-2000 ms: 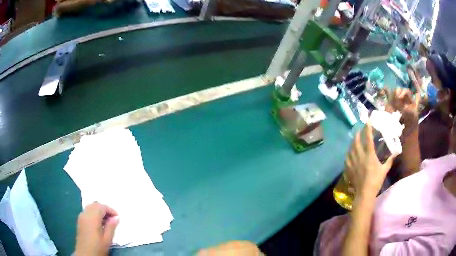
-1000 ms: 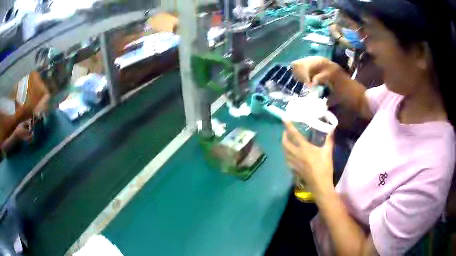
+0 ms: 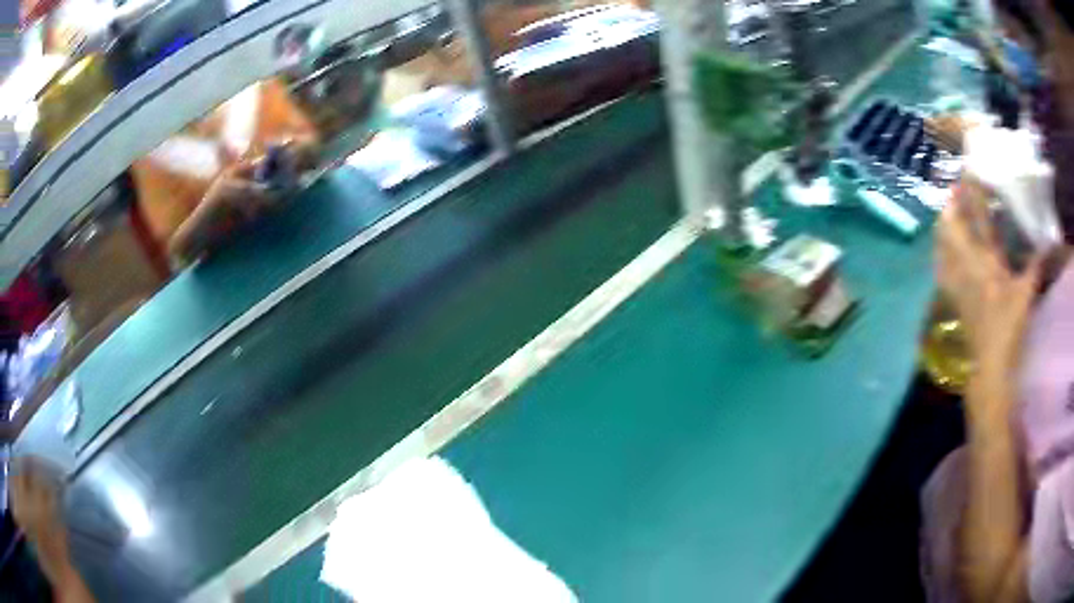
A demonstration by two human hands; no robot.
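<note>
A stack of loose white sheets [image 3: 436,536] lies on the green bench top [image 3: 660,424] at the bottom of the view, against the pale belt rail. Its lower part is cut off by the bottom edge. Neither of my hands shows in the frame. A turquoise handheld unit [image 3: 877,200] lies on the bench at the upper right, beyond the press block, with its round end to the left.
A green press [image 3: 754,100] stands beside a pale post, with a block [image 3: 807,277] below. A neighbour in pink [image 3: 1054,412] holds a yellow-liquid container [image 3: 946,353]. Black parts [image 3: 901,139] lie beyond. Across the belt [image 3: 389,312] is a worker in orange [image 3: 224,153]. Another blurred hand [image 3: 41,507] shows far left.
The view swung right, then partly back left. My left hand, at the stack two seconds ago, is out of the picture. More of the stack shows than one second ago.
</note>
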